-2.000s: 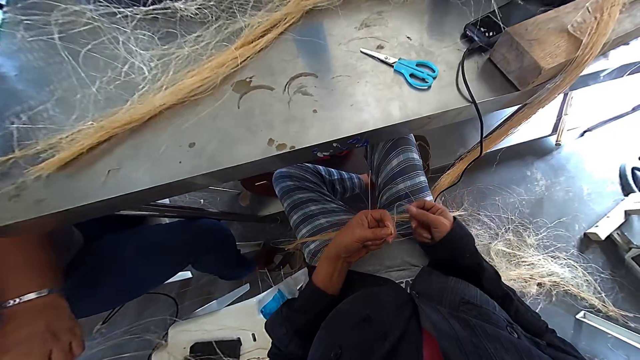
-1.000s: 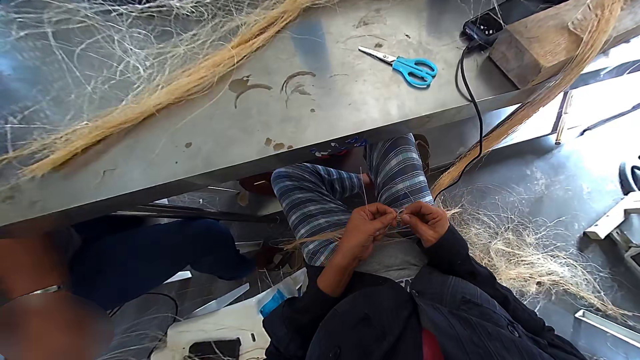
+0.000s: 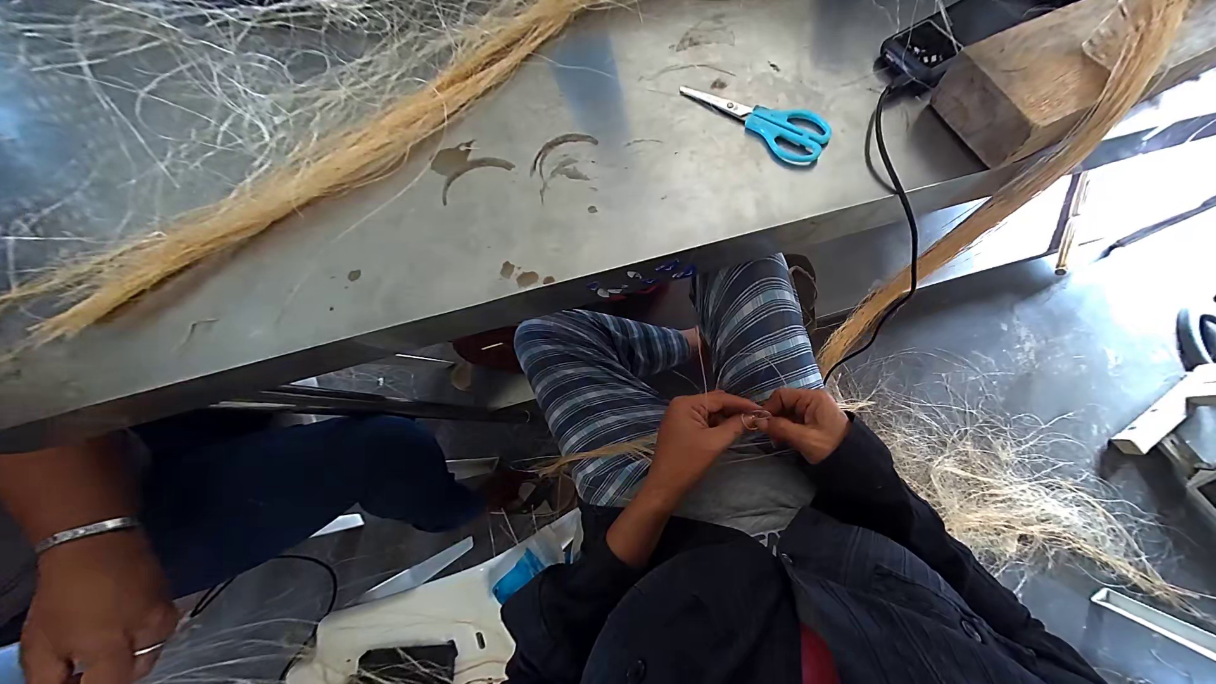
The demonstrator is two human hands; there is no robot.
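Over my lap, my left hand (image 3: 701, 439) pinches thin pale fiber strands (image 3: 755, 418) between thumb and fingertips. Close against it, my right hand (image 3: 806, 425) grips the same strands, which form a small loop between the fingertips. A thin bundle of tan fibers (image 3: 598, 454) sticks out to the left of my left hand, across the striped trousers. Blue-handled scissors (image 3: 787, 135) lie on the metal table (image 3: 646, 204) beyond my knees.
A long tan fiber bundle (image 3: 351, 171) and loose strands lie on the table's left. Another fiber bundle (image 3: 988, 214) hangs from a wooden block (image 3: 1021, 81), beside a black cable (image 3: 910, 214). Loose fibers (image 3: 1007, 484) cover floor at right. Another person's hand (image 3: 95, 598) is at lower left.
My fingertips have come together from slightly apart, with a small strand loop now showing between them. The other person's hand at lower left has moved.
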